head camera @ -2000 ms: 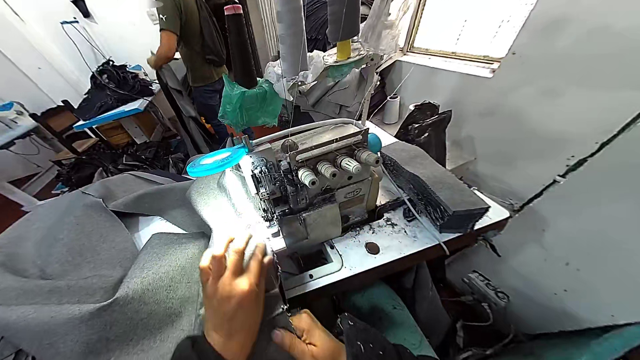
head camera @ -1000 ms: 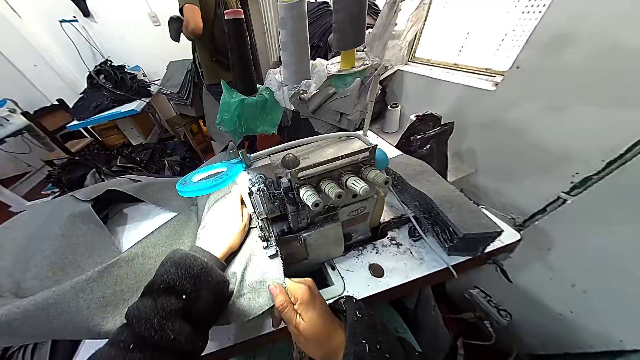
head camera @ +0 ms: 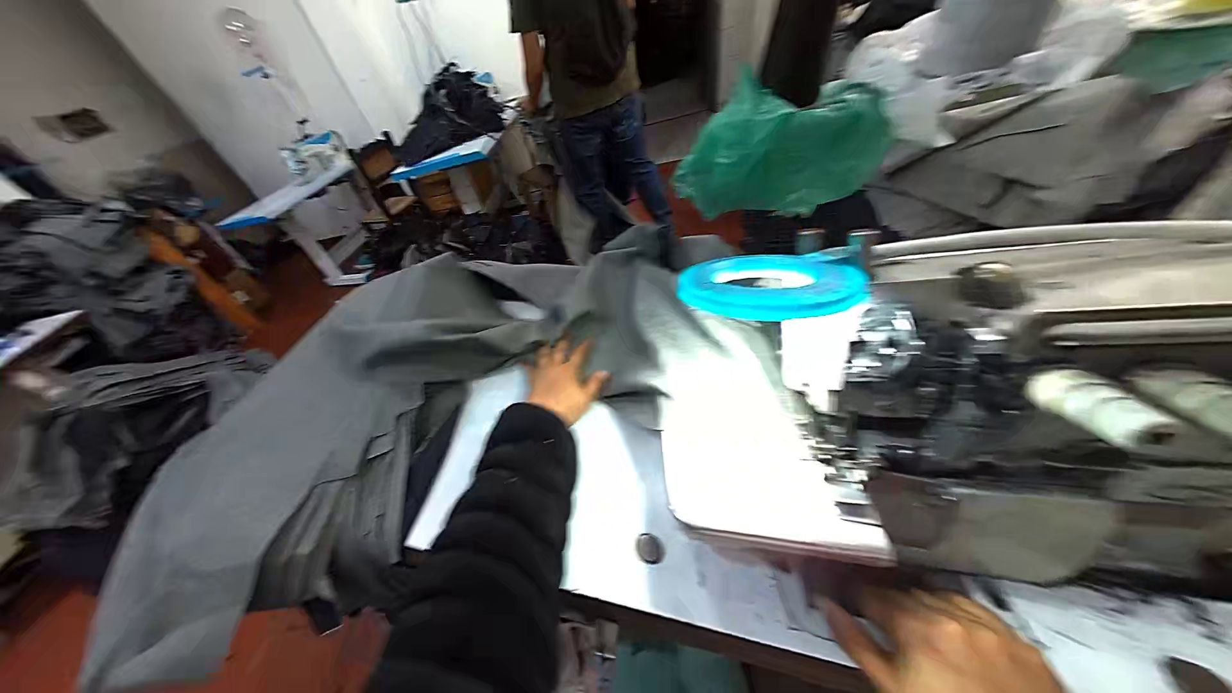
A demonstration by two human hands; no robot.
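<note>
My left hand [head camera: 565, 380] reaches forward over the white table [head camera: 616, 500], fingers spread against the edge of grey fabric [head camera: 385, 337] heaped there. At lower right, my right hand [head camera: 938, 635], blurred, lies at the table's front below the overlock sewing machine [head camera: 962, 404]; its fingertips are partly hidden and I cannot tell if it holds anything. A blue ring lamp [head camera: 773, 287] is attached to the machine's left side, and bright light falls on the bed plate and presser foot [head camera: 852, 486]. White tension knobs [head camera: 1097, 406] stand on the machine's front.
Stacked grey cloth pieces [head camera: 327, 529] hang at the table's left edge. A green plastic bag [head camera: 784, 144] is behind the machine. Farther back, a person [head camera: 597, 106] stands by another blue-edged table [head camera: 448, 159]. Dark cloth piles [head camera: 77, 279] lie at far left.
The view has swung left and closer. My left hand has moved from beside the machine to the fabric on the left. My right hand no longer grips the grey cloth's corner.
</note>
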